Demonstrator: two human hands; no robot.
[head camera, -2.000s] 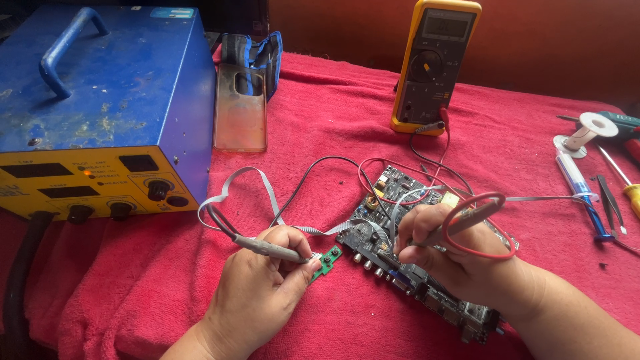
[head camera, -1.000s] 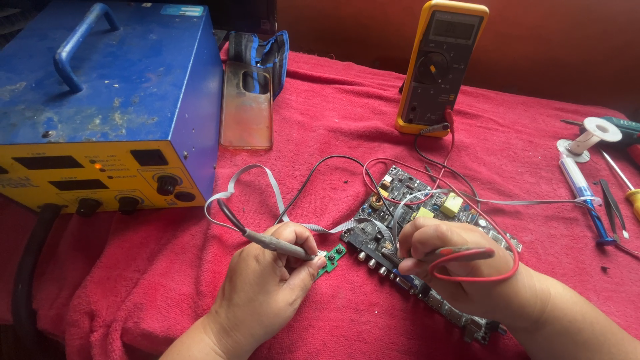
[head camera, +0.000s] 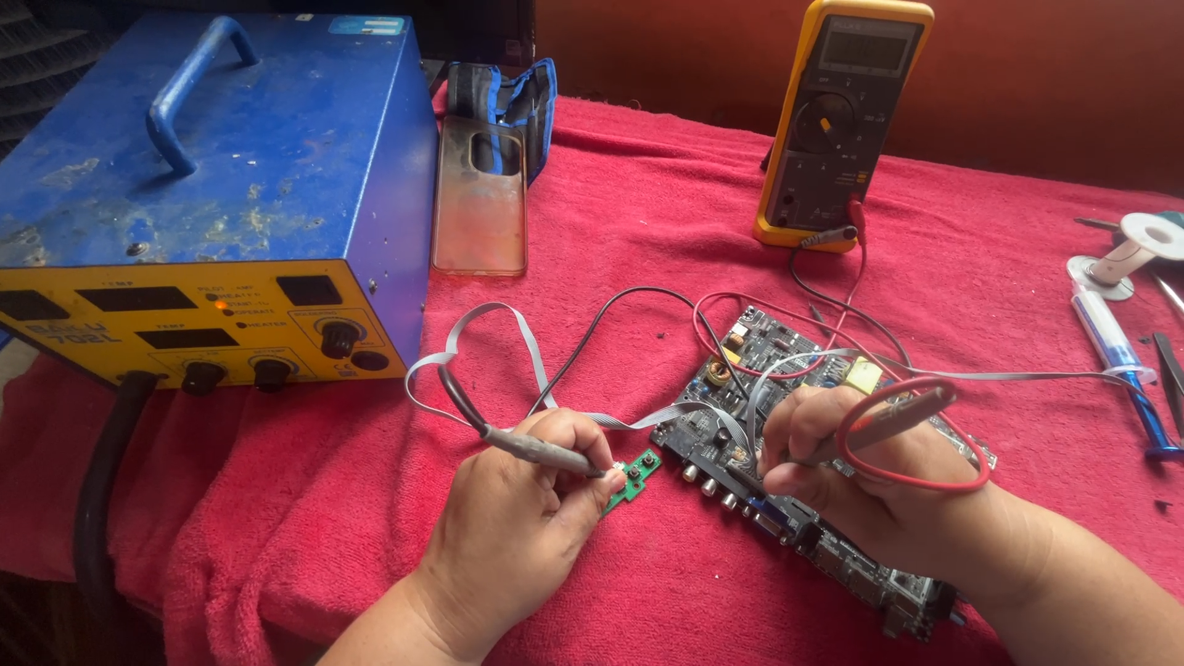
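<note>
My left hand (head camera: 527, 527) is closed around a grey multimeter probe with a black lead (head camera: 546, 452), its tip over a small green button circuit board (head camera: 638, 472). My right hand (head camera: 869, 462) grips a second probe (head camera: 883, 427), whose red lead loops over the back of the hand; its tip is hidden near the large circuit board (head camera: 689, 430). A grey ribbon cable (head camera: 518, 324) runs in loops from the boards. Behind them a yellow-cased multimeter (head camera: 842, 120) leans back, both leads plugged in; its display cannot be read.
A blue and yellow soldering station (head camera: 213, 166) stands at the left on a red cloth (head camera: 324, 518). Beside it lie a phone case (head camera: 479, 222) and a black and blue pouch (head camera: 472, 88). At the right are a solder spool (head camera: 1147, 236), a syringe (head camera: 1115, 338) and tweezers (head camera: 1170, 370).
Both hands keep their probes at the two boards, with only small shifts of the right hand and its red lead loop.
</note>
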